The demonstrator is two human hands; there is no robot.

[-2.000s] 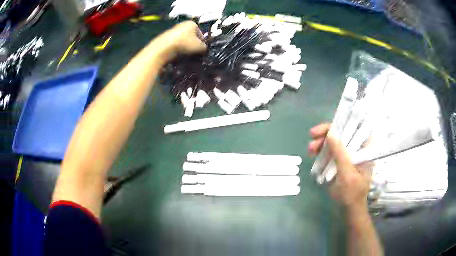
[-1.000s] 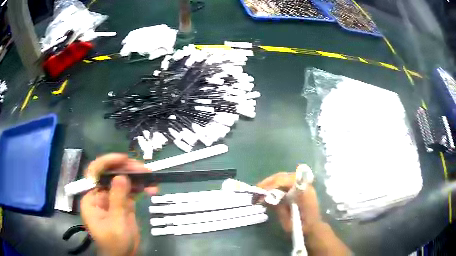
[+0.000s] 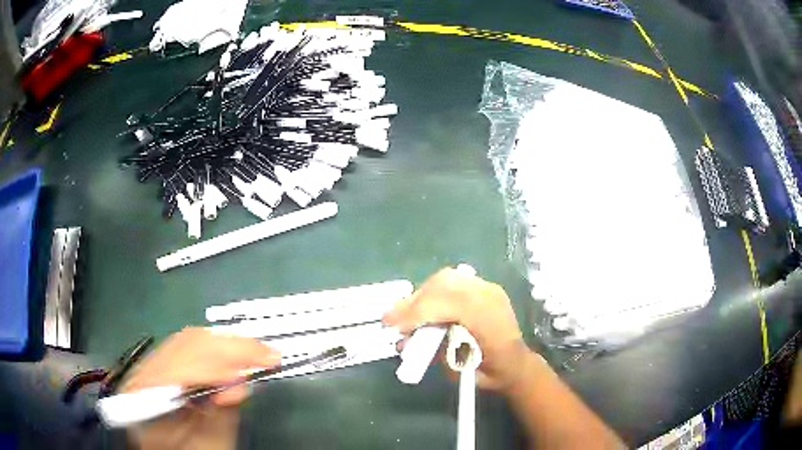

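My left hand (image 3: pixel 198 378) holds a wire lead (image 3: pixel 295 362), with its white connector end (image 3: pixel 141 406) pointing left and its dark end pointing right. My right hand (image 3: pixel 466 321) holds white tubes (image 3: pixel 422 354); one shows an open, ring-like end (image 3: pixel 463 352) towards me. The lead's dark end is left of these tubes and apart from them. Several white tubes lie in a row (image 3: pixel 308 301) on the table, partly hidden by both hands. A single tube (image 3: pixel 246 235) lies slanted behind the row.
A pile of wire leads (image 3: pixel 255 132) lies behind. A clear bag of tubes (image 3: pixel 616 202) is at right. At left are a blue tray (image 3: pixel 16 264), a metal bar (image 3: pixel 62 286) and dark-handled pliers (image 3: pixel 123 369). A red object (image 3: pixel 63 66) is far left; a ribbed part (image 3: pixel 730 189) is far right.
Since one second ago, the view has shifted right. My left hand has moved nearer the tubes in my right hand, and the lead now tilts. Earlier, my left hand was at the pile and my right at the bag.
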